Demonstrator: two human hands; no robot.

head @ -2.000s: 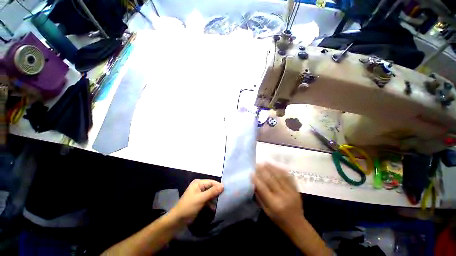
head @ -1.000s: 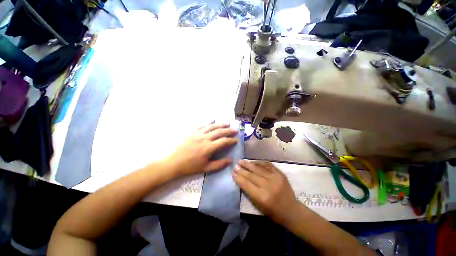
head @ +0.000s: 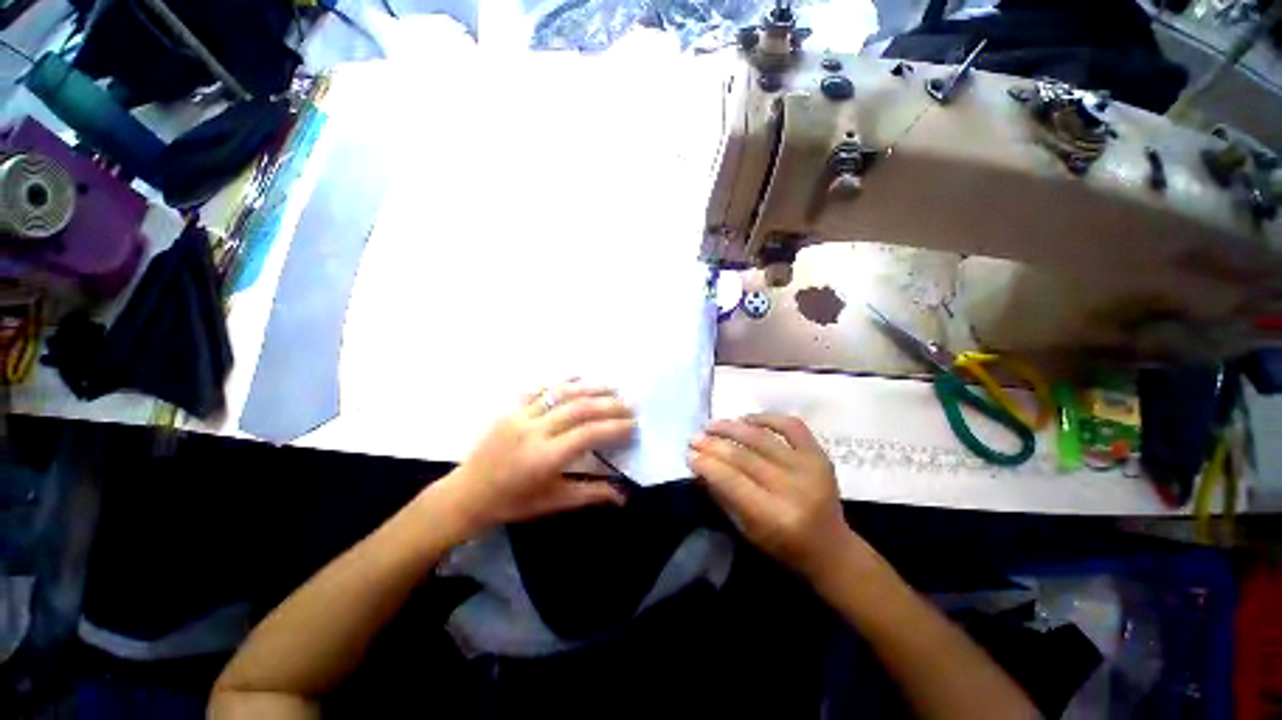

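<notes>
A pale grey-blue cut panel [head: 664, 408] lies under the left end of the cream sewing machine head [head: 970, 190], its near end at the table's front edge. My left hand [head: 551, 447] rests on the panel's left side near that end, fingers spread. My right hand [head: 766, 485] lies at its right edge, fingertips on the cloth. The needle area is partly hidden by the head and glare. A grey-blue stack of cut pieces [head: 312, 317] lies at the left of the table. Black and grey pieces [head: 534, 619] lie in my lap.
Scissors [head: 970, 408] with green and yellow handles lie right of the needle, beside a bright green packet [head: 1069, 426]. Black cloth [head: 169, 331] and a purple machine end [head: 78, 204] are at far left. Dark cloth [head: 1047, 54] lies behind the head. A blue basket [head: 1188, 619] is at lower right.
The panel has moved away from me under the machine head, so less hangs over the front edge. My left hand has drawn back toward the panel's near end. The camera view has also shifted.
</notes>
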